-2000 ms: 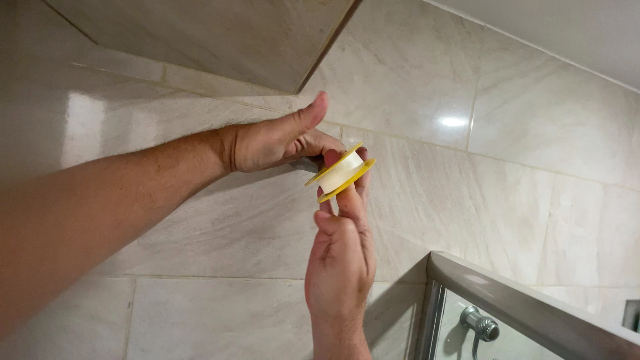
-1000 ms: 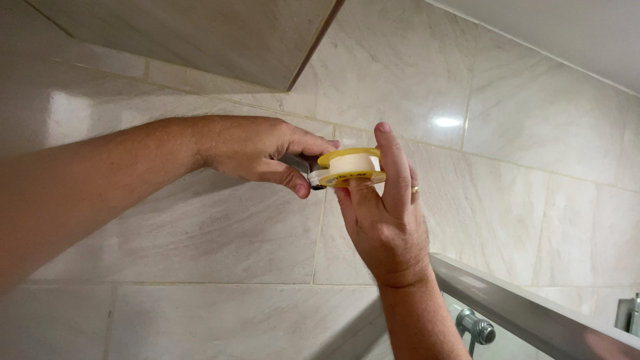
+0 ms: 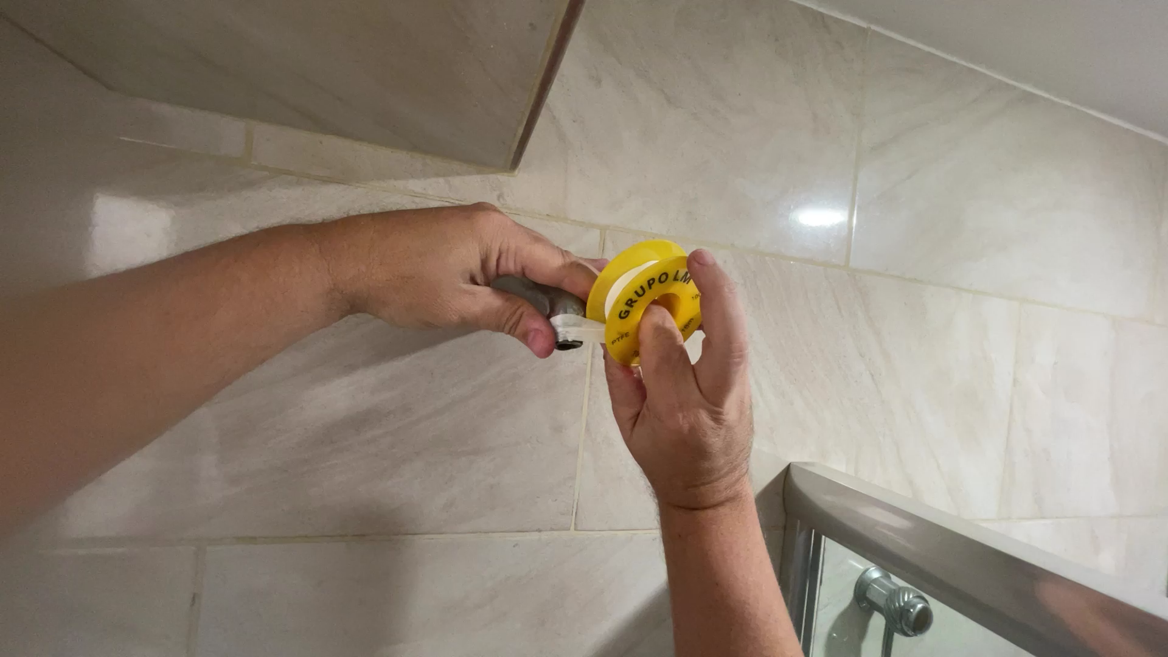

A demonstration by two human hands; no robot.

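Observation:
A grey metal pipe elbow [image 3: 538, 297] comes out near the tiled wall, its open end pointing down. White PTFE thread seal tape [image 3: 575, 328] is wrapped around that end and runs across to a yellow plastic spool [image 3: 650, 301]. My left hand [image 3: 456, 265] reaches in from the left, with thumb and fingers around the elbow just beside the taped end. My right hand [image 3: 689, 392], coming up from below, holds the spool, one finger at its centre hole and another raised along its right side. The rear of the elbow is hidden by my left hand.
Marble-look tiles [image 3: 411, 438] cover the wall behind. A tiled box-like corner [image 3: 438, 91] juts out above my left hand. At the lower right stand a metal shower-enclosure rail [image 3: 967, 557] and a chrome wall fitting [image 3: 894, 602] behind glass.
The spool has turned from nearly edge-on so that its printed face shows. My right hand has changed its angle around the spool. My left thumb, raised two seconds ago, is now down at the elbow.

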